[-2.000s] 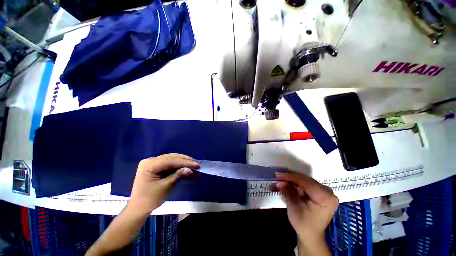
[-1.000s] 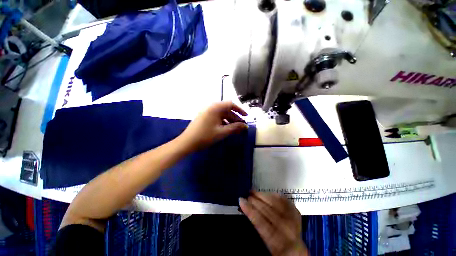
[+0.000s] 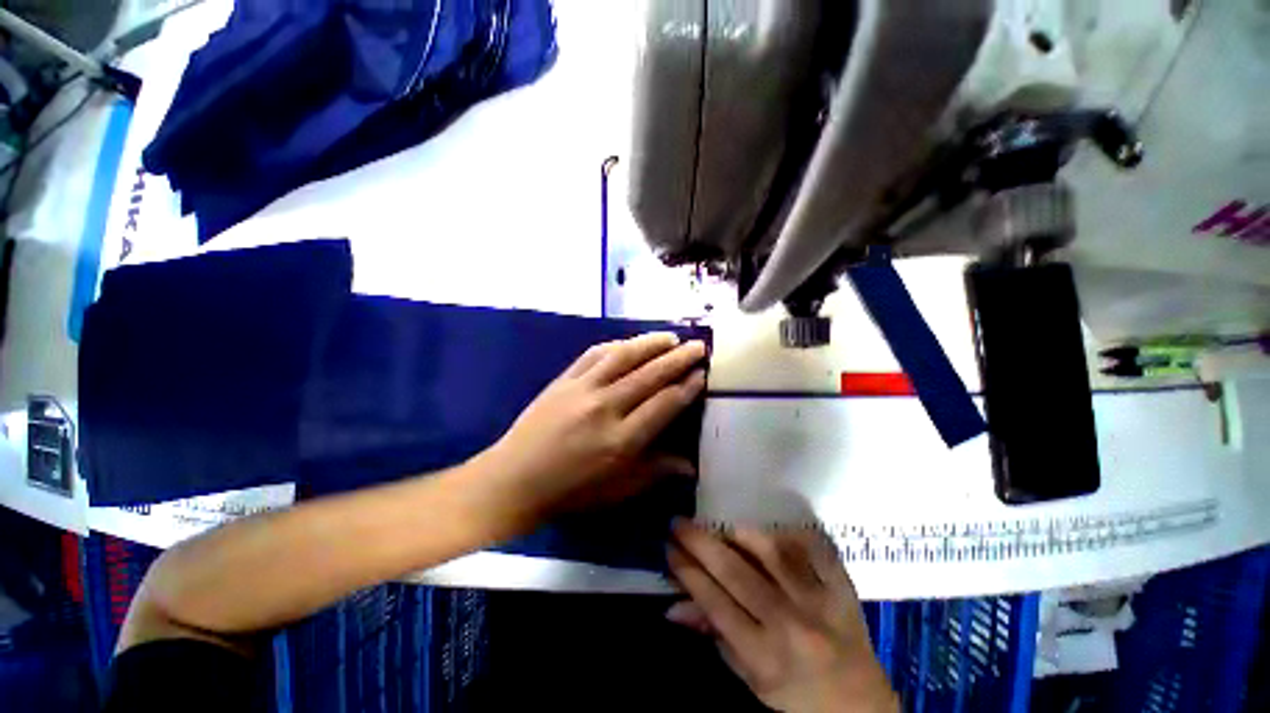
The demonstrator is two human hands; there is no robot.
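Note:
A navy rectangular piece (image 3: 418,383) lies flat on the white table, its right edge just below the needle area. A narrow dark band, seemingly the thin strip, lies along that right edge. My left hand (image 3: 599,418) lies on the piece, fingertips holding the band down near the top right corner by the presser foot (image 3: 713,300). My right hand (image 3: 780,599) is at the lower right corner, fingertips on the cloth edge; its grip is partly hidden. The sewing machine head (image 3: 738,139) is above. A navy stack (image 3: 209,369) meets the piece's left side.
A loose navy bundle (image 3: 334,98) lies at the back left. A narrow navy strip (image 3: 919,348) and a black phone (image 3: 1033,383) lie right of the needle, with small green items (image 3: 1163,362) beyond. A printed ruler (image 3: 1031,536) runs along the near edge. Blue crates (image 3: 961,648) stand below the table.
The thin strip held between both hands two seconds ago came down onto the piece's right edge. My left hand then slid slightly down along that edge. The view has moved closer to the machine head.

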